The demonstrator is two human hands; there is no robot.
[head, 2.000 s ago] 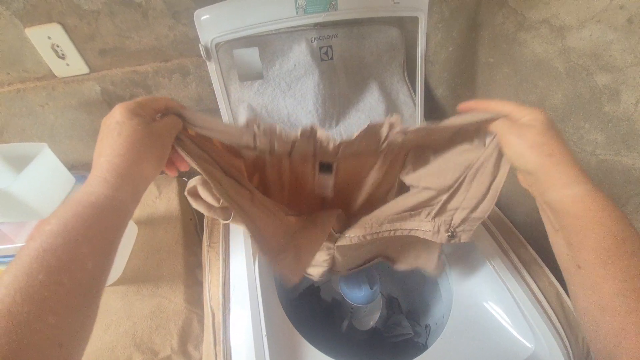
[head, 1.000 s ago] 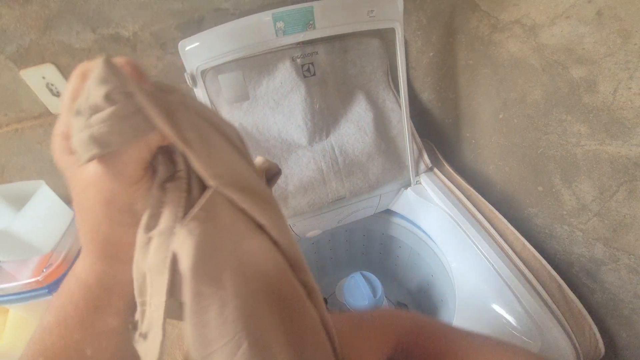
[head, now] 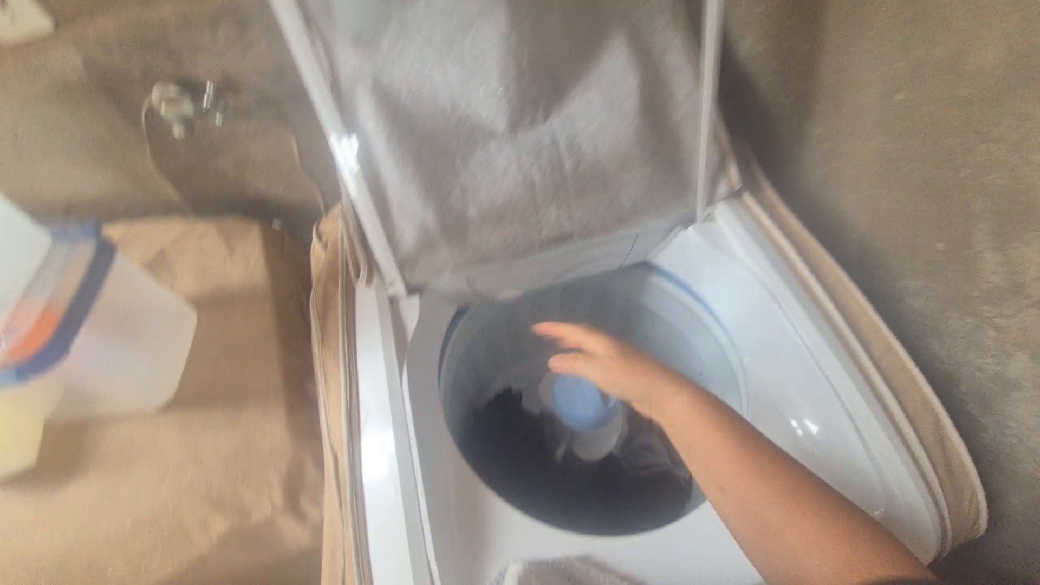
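Observation:
My right hand (head: 605, 366) reaches over the open drum of a white top-loading washing machine (head: 788, 325), fingers apart and holding nothing, just above the blue cap of the agitator (head: 583, 402). Dark clothes (head: 544, 479) lie in the bottom of the drum around the agitator. At the machine's front edge a bit of striped, greyish-beige fabric (head: 569, 571) shows, cut off by the bottom of the view. My left hand is out of view. The beige garment from the earlier frames cannot be made out for certain.
The machine's lid (head: 528, 138) stands raised at the back. A beige fabric cover (head: 877, 341) hangs along its sides. To the left, a translucent plastic container with a blue rim (head: 130, 333) stands on a surface covered in brown cloth (head: 236, 455). A cable and plug (head: 175, 106) are at the wall.
Both hands held up the beige garment, then it was bunched in a raised hand. Now my right hand is empty over the drum and my left is out of view. The view has tilted down.

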